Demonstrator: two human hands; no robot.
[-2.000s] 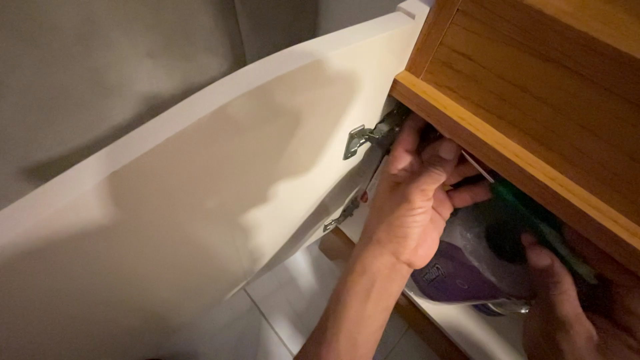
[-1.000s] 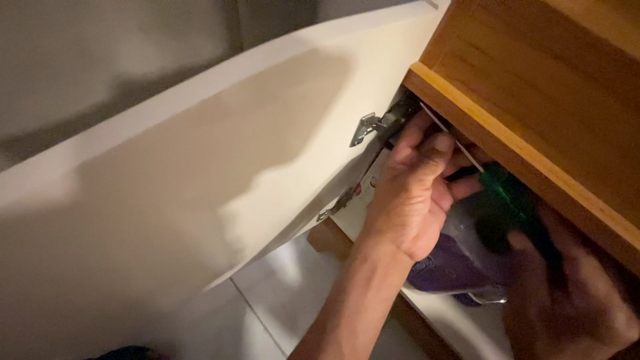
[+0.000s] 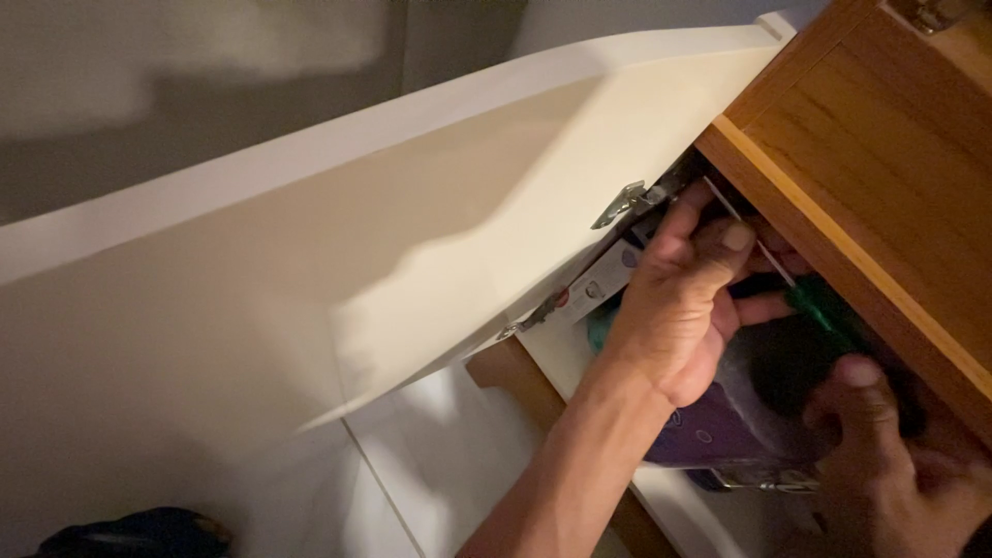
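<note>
A screwdriver with a green handle (image 3: 829,318) and a thin metal shaft lies along the underside of a wooden cabinet's edge, its tip up by the dark inner corner near a hinge. My left hand (image 3: 690,287) reaches into the cabinet, with thumb and fingers around the shaft. At the lower right, my right hand (image 3: 876,434) has its thumb against the rear of the green handle; its other fingers are partly in shadow. A metal cabinet hinge (image 3: 620,204) is fixed to the white door (image 3: 465,194), just left of my left fingertips. The screwdriver's tip contact is hidden in shadow.
A second hinge (image 3: 542,310) sits lower on the door. Inside the cabinet are a white box (image 3: 601,283) with printing, a purple package (image 3: 697,426) and a metal item (image 3: 767,487). The cabinet's wooden front edge (image 3: 852,271) runs above my hands. Floor tiles (image 3: 434,457) show below.
The white box behind the hinges shows more plainly now. My hands stay in about the same place at the screwdriver, while the view has shifted slightly.
</note>
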